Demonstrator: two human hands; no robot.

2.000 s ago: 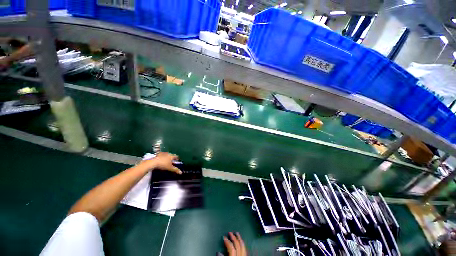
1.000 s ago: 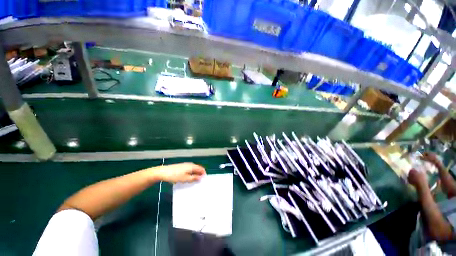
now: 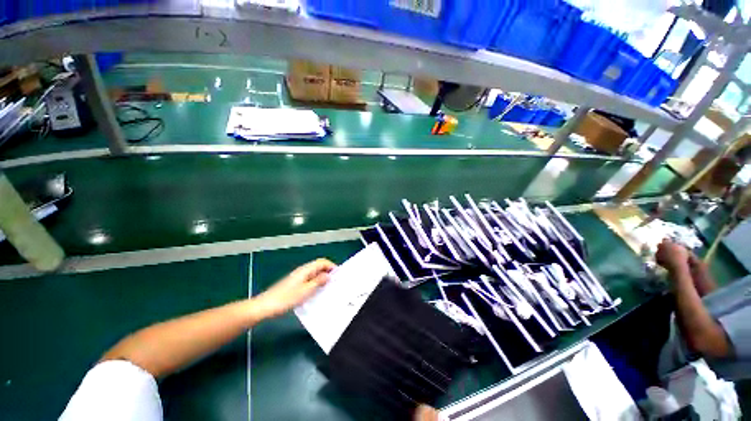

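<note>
My left hand (image 3: pixel 309 284) grips the upper left edge of a white-backed solar panel (image 3: pixel 350 292), which lies tilted over the green bench. A black panel face with thin pale lines (image 3: pixel 399 349), somewhat blurred, overlaps its lower right part. Of my right hand (image 3: pixel 426 413) only a fingertip shows at the bottom edge of the picture, by the black panel's lower edge; its grip is hidden. Rows of overlapping black panels with white edges and coiled white cords (image 3: pixel 510 247) lie just to the right.
A metal-framed tray (image 3: pixel 527 395) is at the bottom right. Another person's hands and arms (image 3: pixel 688 279) are at the right. A metal shelf (image 3: pixel 272 43) with blue bins (image 3: pixel 510 29) crosses the top. A post (image 3: pixel 25 226) stands at the left. White sheets (image 3: pixel 278 123) lie on the far bench.
My left hand first reached to a black panel at the left, then held the white-backed panel. That panel is now turned and nearer the rows, and the black panel has come up over it.
</note>
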